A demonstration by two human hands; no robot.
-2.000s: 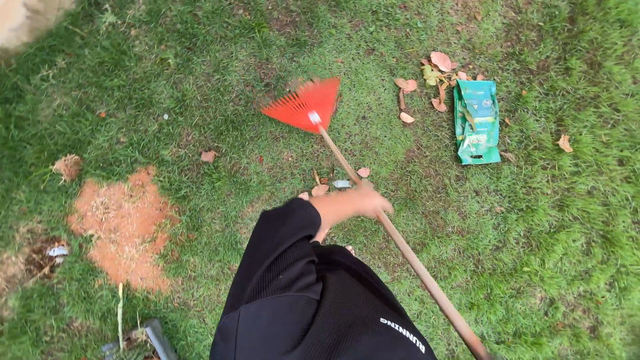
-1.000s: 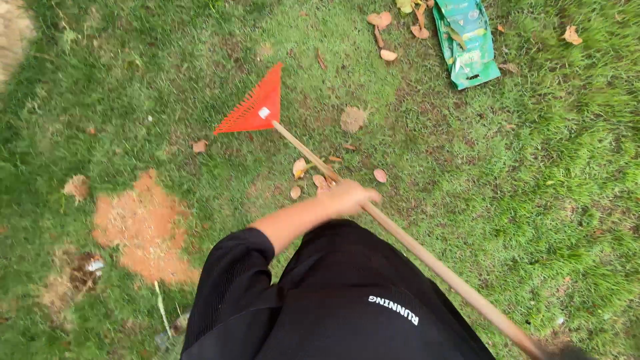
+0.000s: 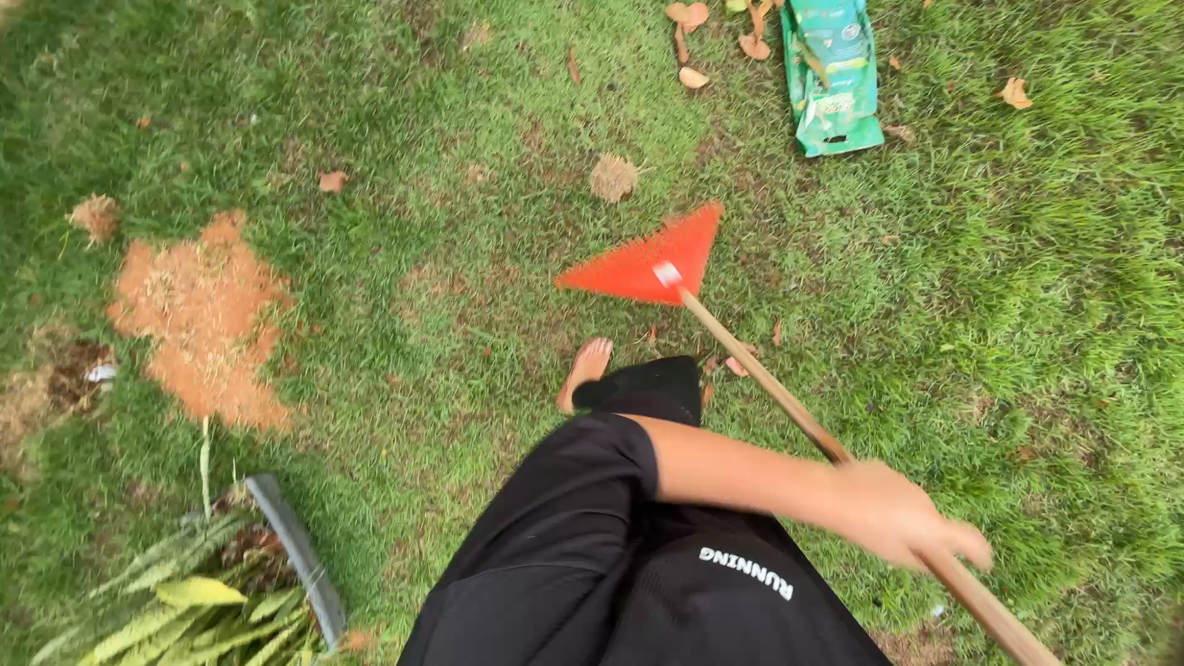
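My left hand point(image 3: 888, 513), slightly blurred, is closed around the wooden handle point(image 3: 772, 384) of a red fan rake, below the middle of its visible length. The rake head point(image 3: 652, 264) is against the grass in front of my bare foot point(image 3: 587, 370), its toothed edge facing up and left in the view. Just beyond the teeth lies a small clump of dry grass point(image 3: 614, 177). Dry leaves point(image 3: 737, 364) rest beside the handle near my leg. The lower end of the handle runs out at the bottom right, and my right hand is out of view.
A green plastic bag point(image 3: 837, 83) lies at the upper right, with fallen leaves point(image 3: 692, 78) to its left. Reddish soil with dry clippings point(image 3: 208, 314) covers grass at left. At lower left, cut leaves point(image 3: 199, 592) lie beside a dark curved rim point(image 3: 301, 555).
The rake head has come closer to my body and right of where it was, relative to the lawn. My left hand has moved right, still on the handle. The view has shifted.
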